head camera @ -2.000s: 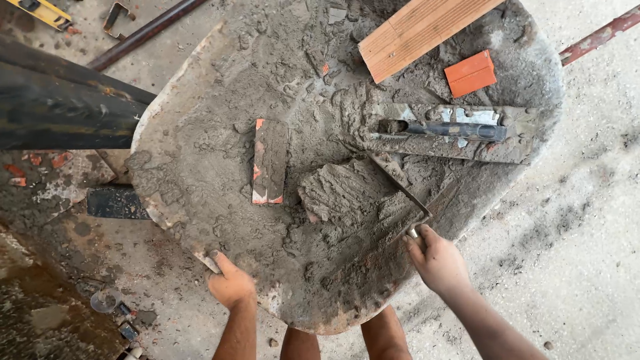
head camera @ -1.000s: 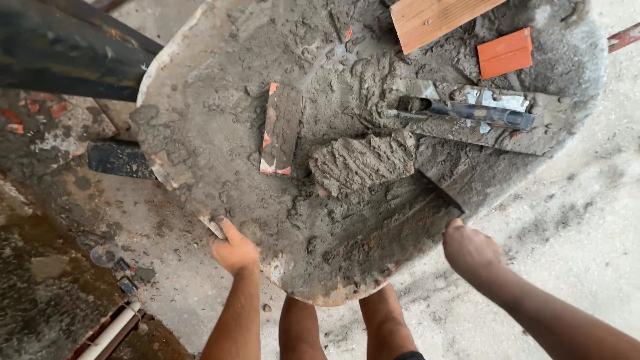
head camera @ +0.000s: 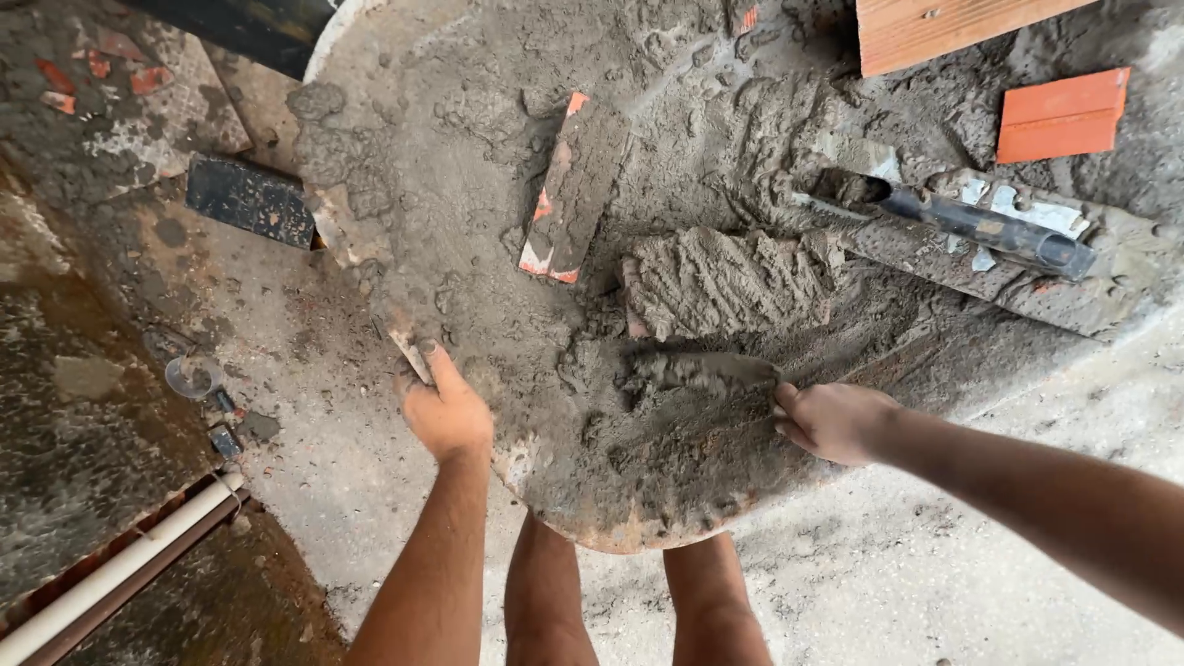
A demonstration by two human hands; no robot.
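Wet grey mortar (head camera: 435, 166) lies across a wheelbarrow tray (head camera: 638, 536). My left hand (head camera: 449, 402) is closed on the tray's rim at the left front. In my right hand (head camera: 832, 421) is a trowel (head camera: 703, 370), its mortar-coated blade flat in the mortar. Just beyond the blade lies a brick piece (head camera: 731, 282) whose top is covered with ridged mortar. A second, narrow brick piece (head camera: 569, 190) with orange edges rests in the mortar to its left. A notched plastering trowel (head camera: 980, 231) with a dark handle lies to the right.
An orange tile piece (head camera: 1064, 116) and a wooden board (head camera: 953, 28) are at the upper right. Left of the tray are a black metal tube end (head camera: 250, 202), a clear plastic cup (head camera: 192, 376) and a white pipe (head camera: 129, 564). My legs are below the tray's near edge.
My right hand has brought the trowel from the right side of the mortar-topped brick piece to its near side. My left hand stays at the rim. The view has shifted closer.
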